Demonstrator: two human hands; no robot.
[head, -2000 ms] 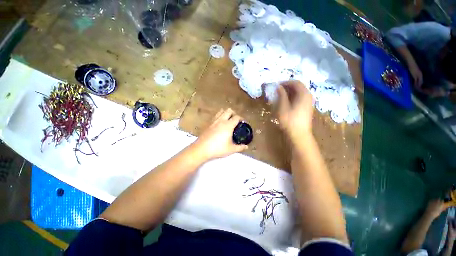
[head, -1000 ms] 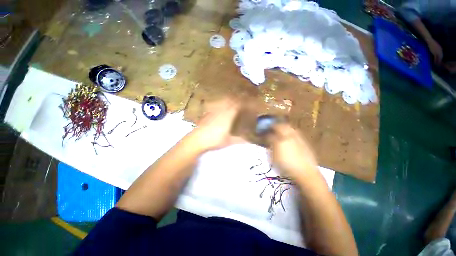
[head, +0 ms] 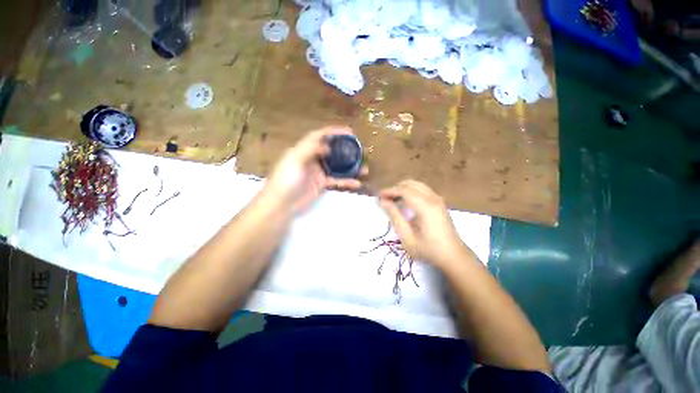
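My left hand (head: 301,170) holds a round black housing (head: 342,156) above the brown board, near its front edge. The housing looks dark inside; detail is blurred. My right hand (head: 418,219) is just right of it, thumb and finger pinched on a thin dark strand that looks like a wire lead (head: 371,189), reaching toward the housing. A small bunch of red and dark wire leads (head: 397,259) lies on the white sheet below my right hand. A large pile of white discs (head: 430,42) lies at the top of the board.
The main wire pile (head: 86,184) lies left on the white sheet (head: 207,219). Stacked housings (head: 111,127), a small black piece (head: 171,146) and loose discs (head: 199,95) are on the boards. Clear plastic covers dark parts upper left. A blue tray (head: 595,23) and a person's sleeve (head: 675,338) are right.
The view has shifted. The housing that lay by the board seam is gone from there. My left hand now holds a housing; the one at my right hand is gone, and that hand pinches a strand.
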